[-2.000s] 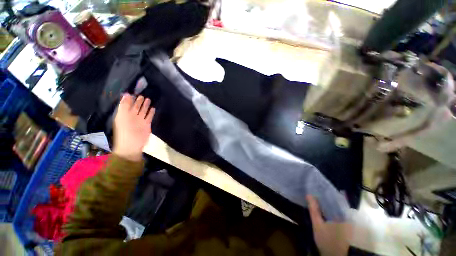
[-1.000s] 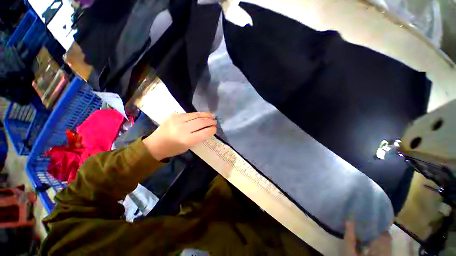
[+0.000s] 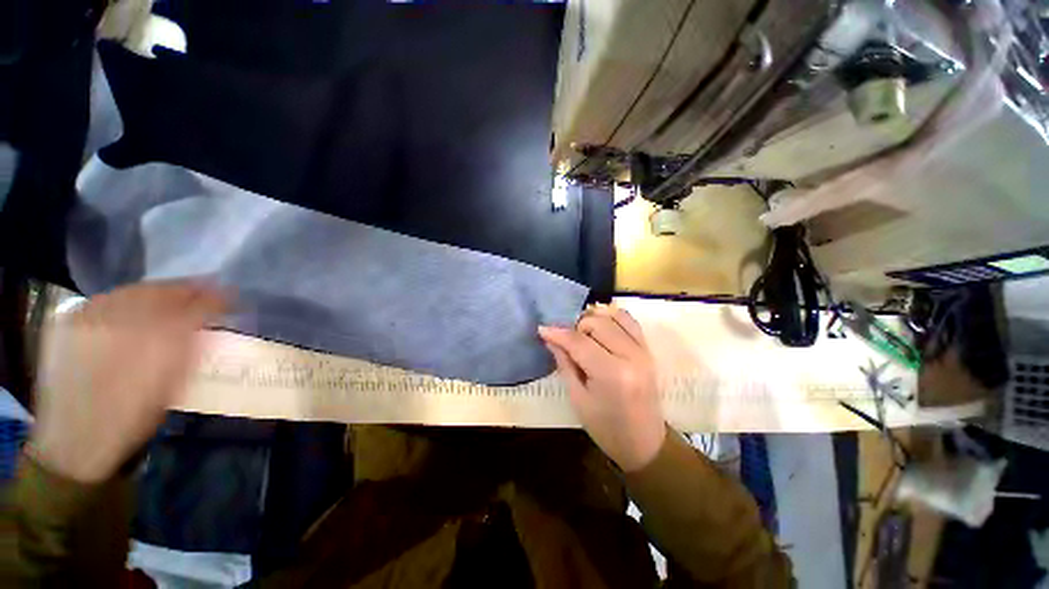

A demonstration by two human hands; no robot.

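A blue-grey facing piece [image 3: 380,288] lies lengthwise over a large black fabric panel [image 3: 380,127] on the pale machine table. Its rounded right end is near the printed ruler. My right hand [image 3: 615,374] pinches the right end of the grey piece between thumb and fingers. My left hand [image 3: 121,362] is blurred, over the lower left edge of the grey piece; whether it grips the cloth cannot be told. The black panel reaches right to the brightly lit presser foot area [image 3: 560,186] of the sewing machine [image 3: 690,92].
Black-handled scissors [image 3: 788,293] lie right of the needle area. Small metal tools [image 3: 883,385] and a green item [image 3: 895,343] lie further right. The ruler [image 3: 460,385] runs along the table's front edge. A control panel [image 3: 978,270] is at far right.
The view has swung right, bringing the machine head fully in. My left hand now appears further left along the grey piece. My right hand now pinches the corner of its right end.
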